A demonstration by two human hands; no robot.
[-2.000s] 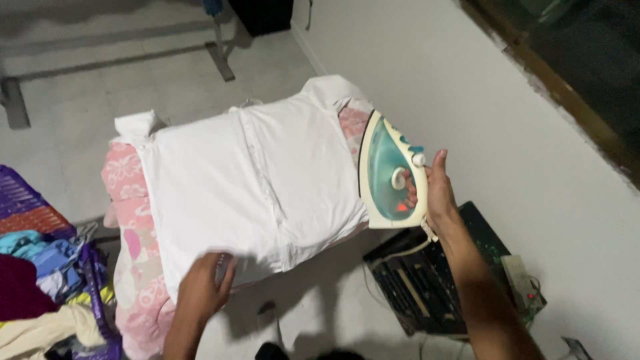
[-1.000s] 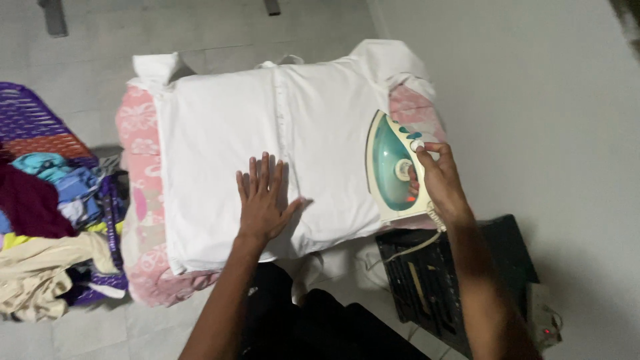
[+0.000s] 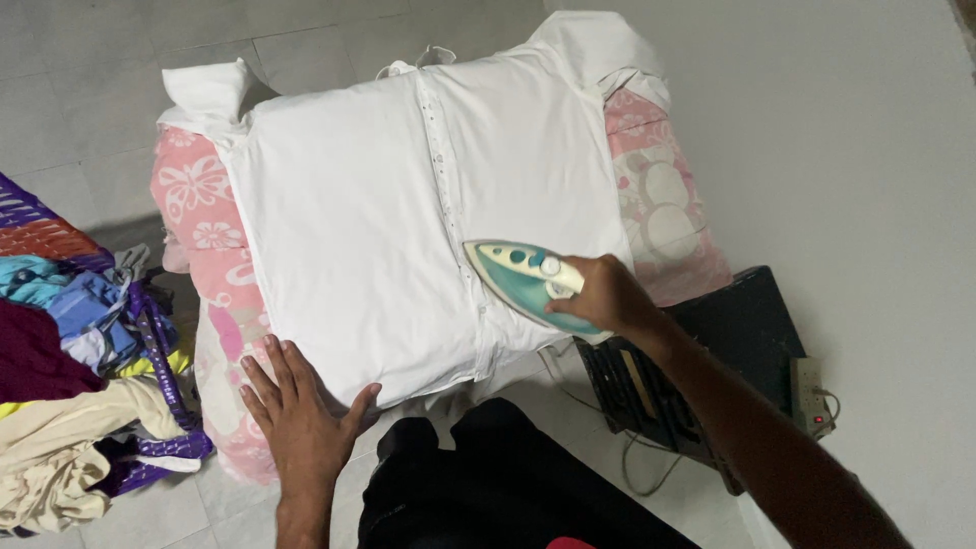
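Observation:
A white button-front garment (image 3: 343,206) lies spread over a padded surface covered in pink patterned cloth (image 3: 210,206). Its button strip (image 3: 441,171) runs down the middle, and short sleeves hang off the far corners. My right hand (image 3: 610,297) grips the handle of a teal and cream electric iron (image 3: 518,286), whose tip points left at the lower part of the button strip. At the near left corner, my left hand (image 3: 305,404) rests with spread fingers on the garment's edge and the pink cloth, holding nothing.
To the left, a purple and orange plastic basket (image 3: 164,366) holds heaped clothes (image 3: 84,320). A black slatted crate or stand (image 3: 732,328) is at the right near the wall (image 3: 823,191), with a power strip (image 3: 805,389) and cords beside it. My legs (image 3: 488,488) are close to the near edge.
The iron in my right hand has moved left from the garment's right edge to the button strip. My left hand has shifted from near the garment's middle to its near left corner.

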